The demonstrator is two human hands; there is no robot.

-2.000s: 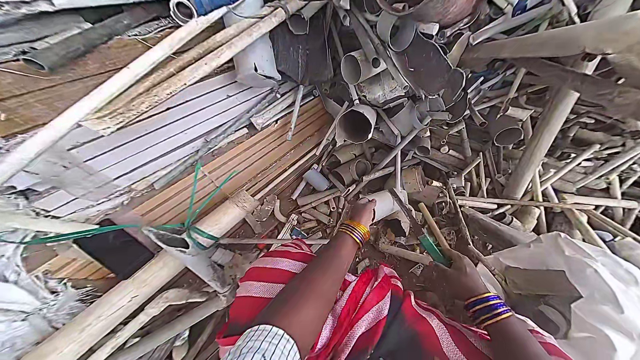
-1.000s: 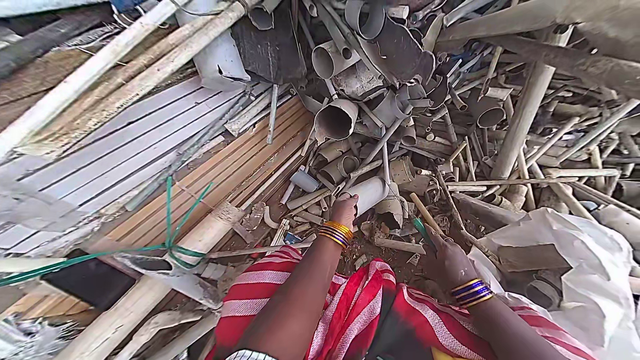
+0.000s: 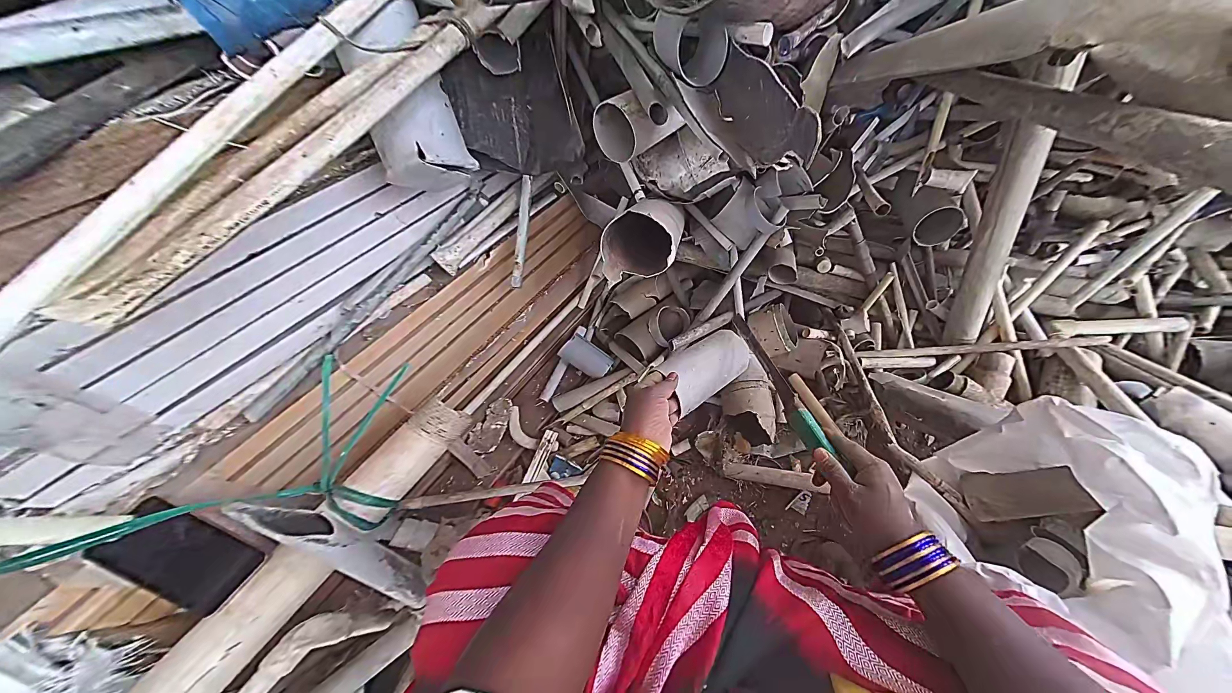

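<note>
My left hand [image 3: 653, 414], with yellow bangles at the wrist, grips the near end of a short grey plastic pipe piece [image 3: 707, 371]. My right hand [image 3: 861, 486], with blue and gold bangles, is closed on a tool with a green handle part [image 3: 813, 430] and a long, dark, narrow blade [image 3: 760, 351]. The blade points up and left, its tip close to the right side of the pipe piece; whether they touch I cannot tell. A brown stick lies along the tool near my right fingers. Broken pipe pieces [image 3: 749, 404] lie just beyond my hands.
A heap of cut pipes [image 3: 643, 239] and rods spreads ahead and right. Long white panels [image 3: 279, 279] and brown slats [image 3: 433, 337] lie left, beside a thick pipe [image 3: 385, 472] tied with green strap [image 3: 327, 491]. A white sack [image 3: 1136, 481] with pipe pieces is at right.
The dark blade now shows up beside the pipe piece, where the earlier frames show the tool lower. My left hand still holds the pipe piece.
</note>
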